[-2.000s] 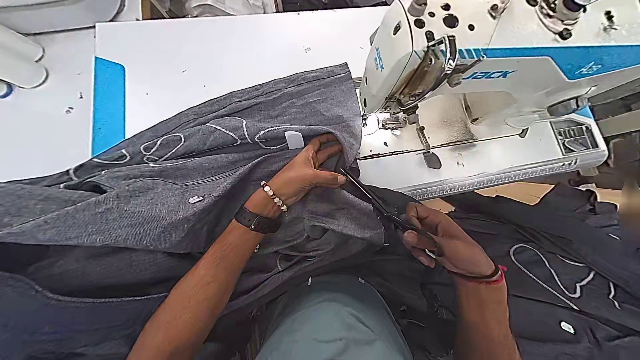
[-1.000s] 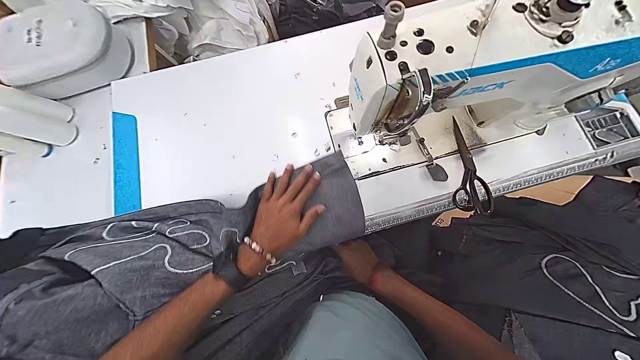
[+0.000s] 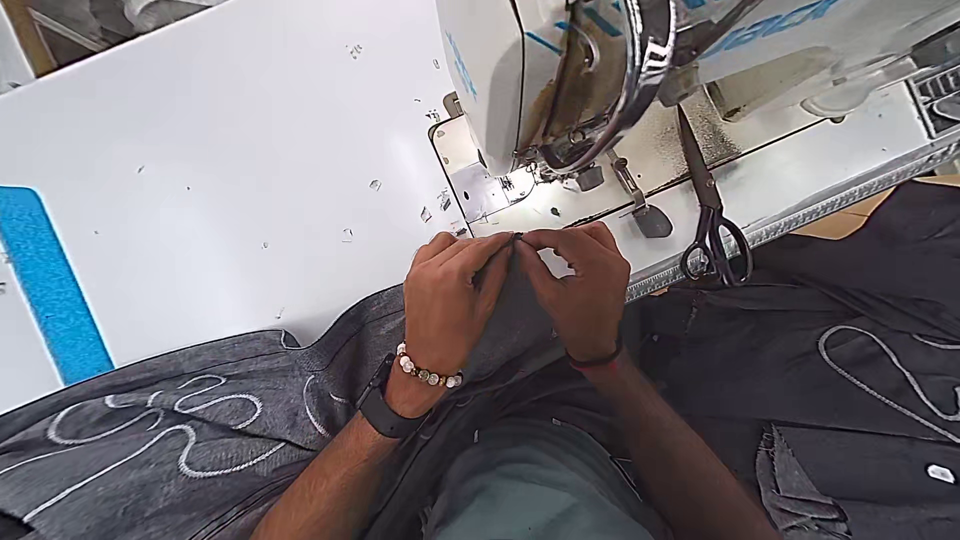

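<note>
Dark grey denim-like fabric [image 3: 517, 322] with white cord-like embroidery at the left lies along the table's front edge and over my lap. My left hand [image 3: 454, 292], with a beaded bracelet and a dark watch, pinches the fabric's upper edge between thumb and fingers. My right hand [image 3: 581, 289] pinches the same edge just beside it, fingertips nearly touching. Both are just in front of the needle area of a white Jack sewing machine [image 3: 487, 82]. Black-handled scissors [image 3: 709, 202] lie on the machine bed to the right, blades pointing away from me.
The white tabletop [image 3: 247, 172] carries small scraps and a blue strip [image 3: 52, 292] at the left. More dark fabric [image 3: 735, 352] with white cord lies at the right, beneath the machine's front edge. A metal guide with a dark pad [image 3: 651, 221] sits on the bed.
The scissors, in my right hand two seconds ago, have lain on the machine bed since one second ago. My left hand has gone from flat on the fabric to pinching its edge. The view is closer.
</note>
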